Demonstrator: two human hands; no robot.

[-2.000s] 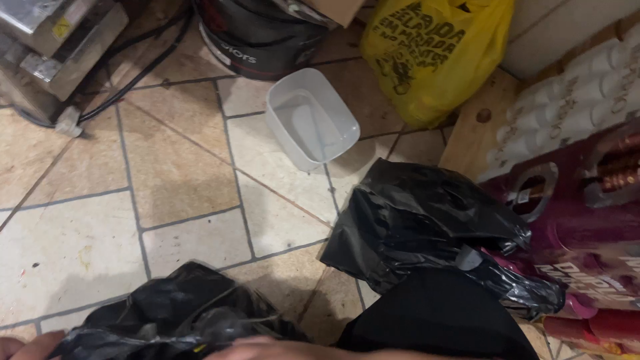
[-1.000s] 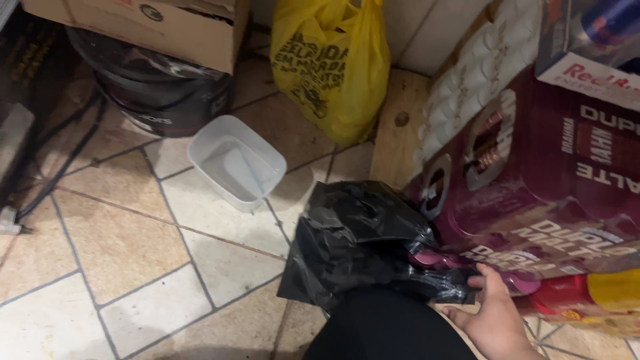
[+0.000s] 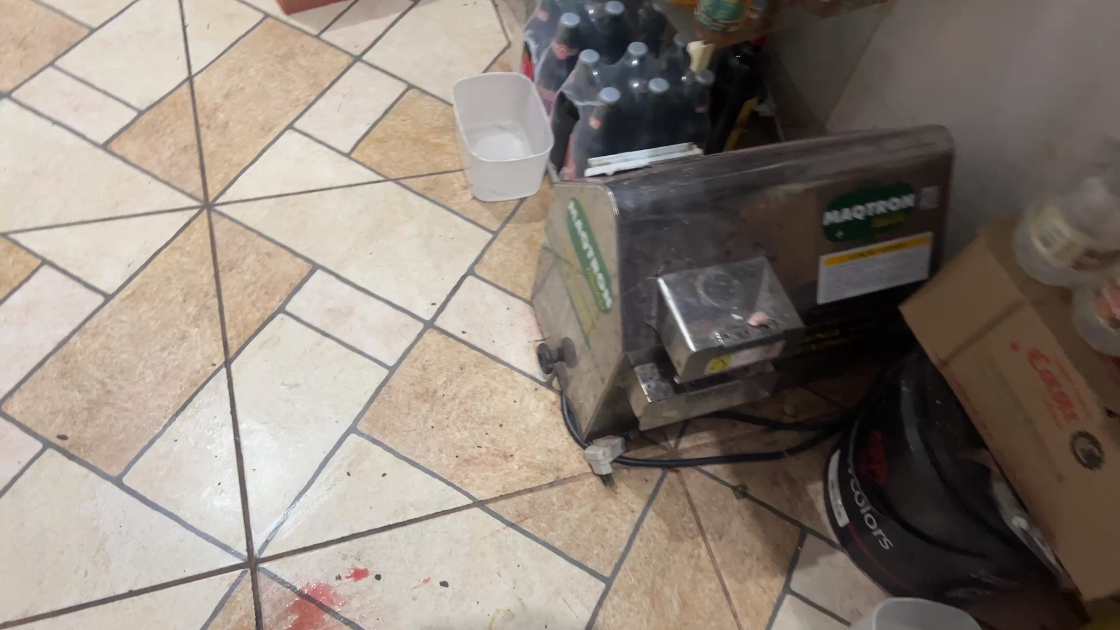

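Neither of my hands shows in the head view now. A stainless steel machine (image 3: 752, 219) marked Maqtron stands on the tiled floor, with a small metal box (image 3: 731, 315) on its near side. Its black cable (image 3: 726, 457) lies on the tiles, ending in a grey plug (image 3: 604, 455). A white plastic tub (image 3: 503, 144) stands on the floor by the machine's far left corner. Part of another white tub (image 3: 914, 615) shows at the bottom edge. The black bags from before are out of view.
Plastic-wrapped dark bottles (image 3: 612, 96) stand behind the machine. At the right, a cardboard box (image 3: 1019, 394) leans over a black bucket (image 3: 910, 490), with clear plastic bottles (image 3: 1072, 227) above it. A red wet stain (image 3: 311, 605) marks the floor tiles (image 3: 332, 227) at the bottom.
The view has swung far to the left. My right hand, at the black bag beside the can packs one second ago, has left view, as have the yellow bag and the cans.
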